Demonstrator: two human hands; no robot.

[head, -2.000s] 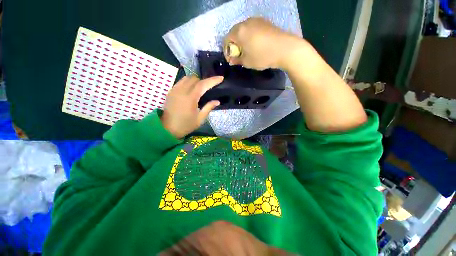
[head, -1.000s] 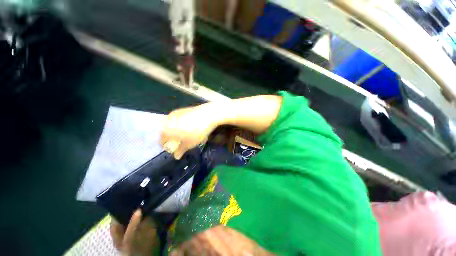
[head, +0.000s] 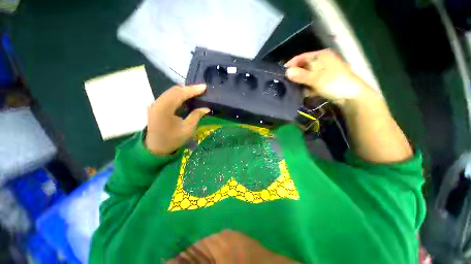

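Observation:
A black socket unit (head: pixel 248 90) with three round outlets facing up is held in front of my chest. My left hand (head: pixel 173 116) grips its left end, thumb and fingers at the near left corner. My right hand (head: pixel 328 77) grips its far right corner between thumb and fingers. No tool shows in the right hand. Thin yellow and pale wires (head: pixel 310 116) hang at the unit's right end. A whitish wrap sheet (head: pixel 199 31) lies flat on the bench beyond the unit.
A cream label sheet (head: pixel 121 103) lies on the dark green bench at left. Crumpled translucent wrap (head: pixel 23 144) and a blue liner with clear plastic (head: pixel 72 216) are at lower left. The pale frame edge (head: pixel 348 38) runs along the right.
The view has swung back from the right. The unit is now held level with outlets up. My right hand has shifted to its right end, and my left hand holds the left end.

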